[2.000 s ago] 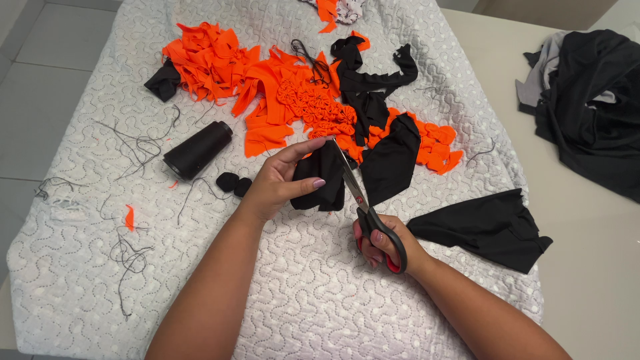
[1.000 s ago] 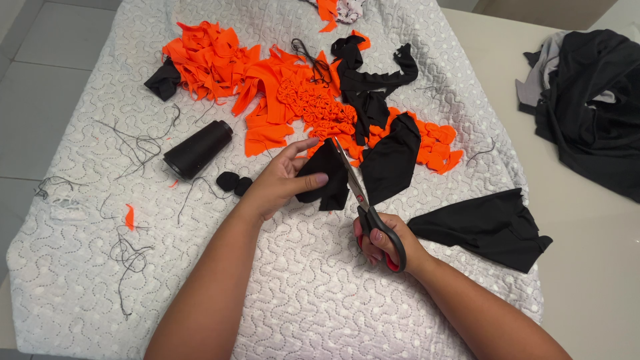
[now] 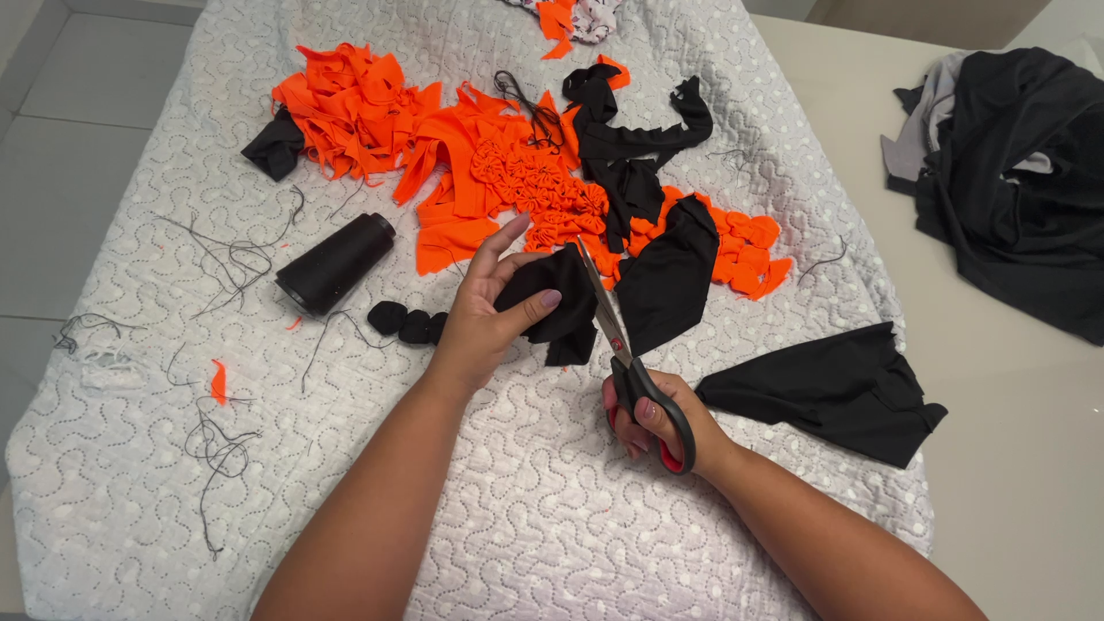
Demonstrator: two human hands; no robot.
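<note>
Between thumb and fingers, my left hand holds a piece of black fabric. My right hand grips black-handled scissors with red inside the loops; their blades point up along the right edge of that piece. Just beyond lie orange gathered fabric and a larger black fabric piece. Left of my left hand are small black fabric puffs, partly hidden by the wrist, and a cone of black thread. Another black fabric piece lies right of my right hand.
A white quilted cover spreads over the table. Orange scraps and black strips lie toward the back. Loose dark threads and an orange snippet are at the left. A heap of black cloth sits at the far right.
The black piece in my left hand has shifted and turned, its upper corner now beside the blade tips. My right hand stays almost in place with the scissors.
</note>
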